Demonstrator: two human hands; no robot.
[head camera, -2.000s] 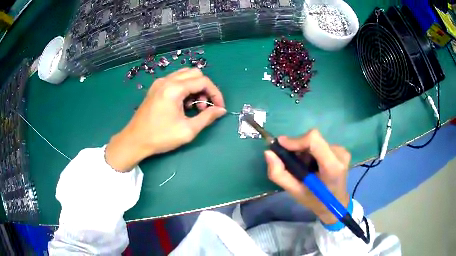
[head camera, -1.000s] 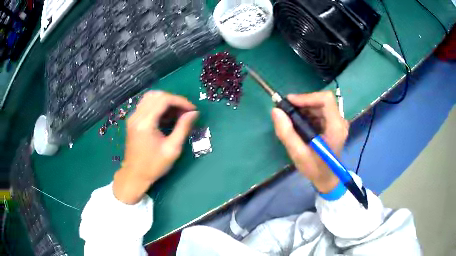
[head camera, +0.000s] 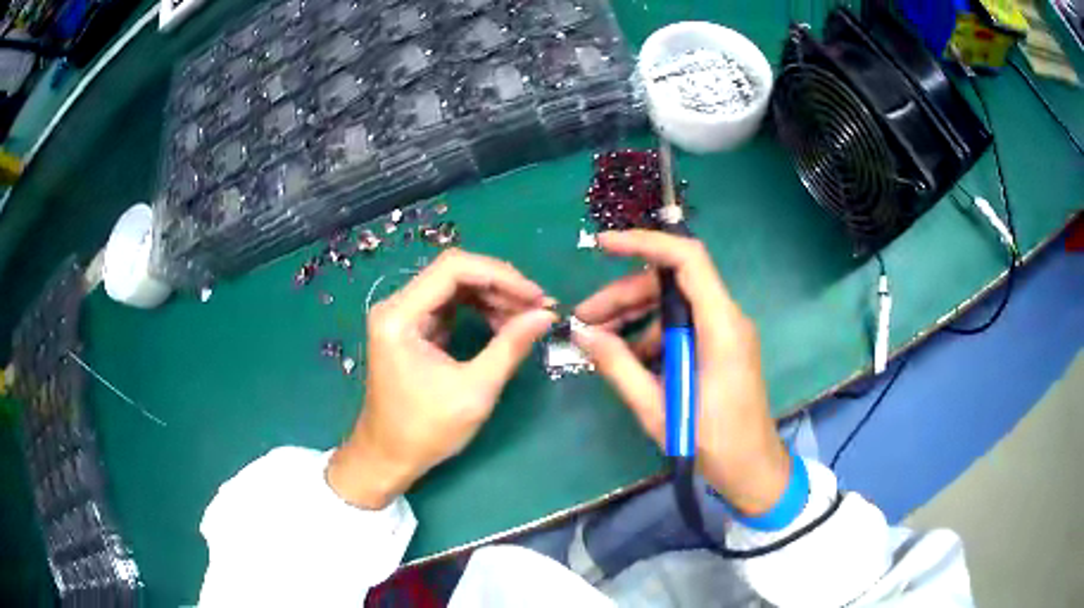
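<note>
A small silvery-white circuit board (head camera: 568, 354) lies flat on the green mat between my hands. My left hand (head camera: 434, 368) is at its upper left, thumb and forefinger pinched on a tiny dark bit at the board's upper edge; it looks like a small component but is too small to name surely. My right hand (head camera: 719, 368) holds the blue and black soldering iron (head camera: 679, 386) upright between its fingers, metal tip pointing away past the pile of dark red components (head camera: 624, 190). Its thumb and forefinger reach to the board's upper right edge. A thin curved solder strand (head camera: 378, 285) shows beside my left hand.
Stacked clear blister trays (head camera: 357, 107) stand beyond my hands, more trays (head camera: 60, 475) at far left. White tubs stand at left (head camera: 134, 264) and beside the fan (head camera: 704, 89). The black fan (head camera: 874, 131) is at right with cables. Loose reddish components (head camera: 380, 238) lie near the trays.
The iron has swung from slanting to upright in my right hand. My right fingers have come left to the board, opposite my left fingertips. The camera view has also turned.
</note>
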